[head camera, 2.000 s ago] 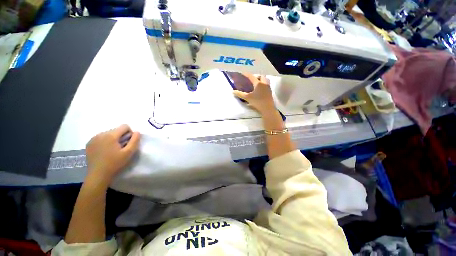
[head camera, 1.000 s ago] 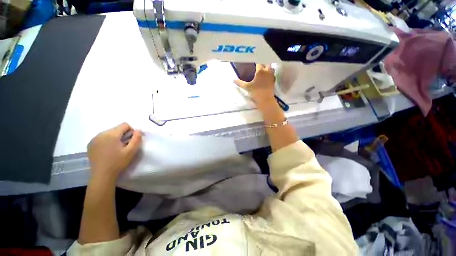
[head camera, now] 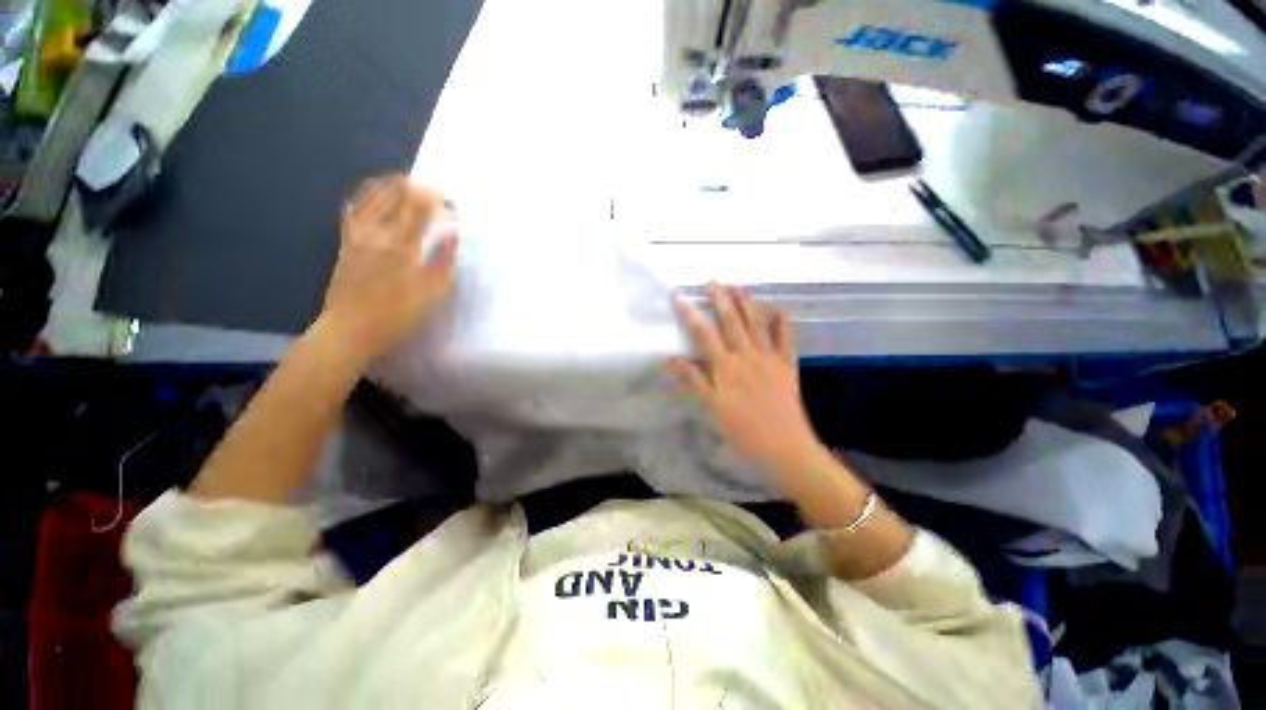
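Note:
A pale fabric panel (head camera: 555, 312) lies over the table's front edge and hangs toward my lap. My left hand (head camera: 389, 264) is closed on its left part, fingers curled, slightly blurred. My right hand (head camera: 743, 368) is spread on or just beside the panel's right side at the table edge, with nothing seen gripped. The sewing machine's presser foot area (head camera: 705, 97) is behind the panel, with no fabric seen under it. A dark grey stack of cut panels (head camera: 278, 180) lies left of my left hand.
A smartphone (head camera: 871, 125) and dark thread snips (head camera: 950, 221) lie right of the needle. A grey and pale heap (head camera: 1027, 486) is at lower right in a blue frame. A red crate (head camera: 81, 596) is at lower left. A dark object (head camera: 118, 174) sits beyond the stack.
My right hand has left the smartphone and come back to the fabric at the table edge. My left hand has moved the pale panel further onto the table, near the dark stack. The view has shifted left.

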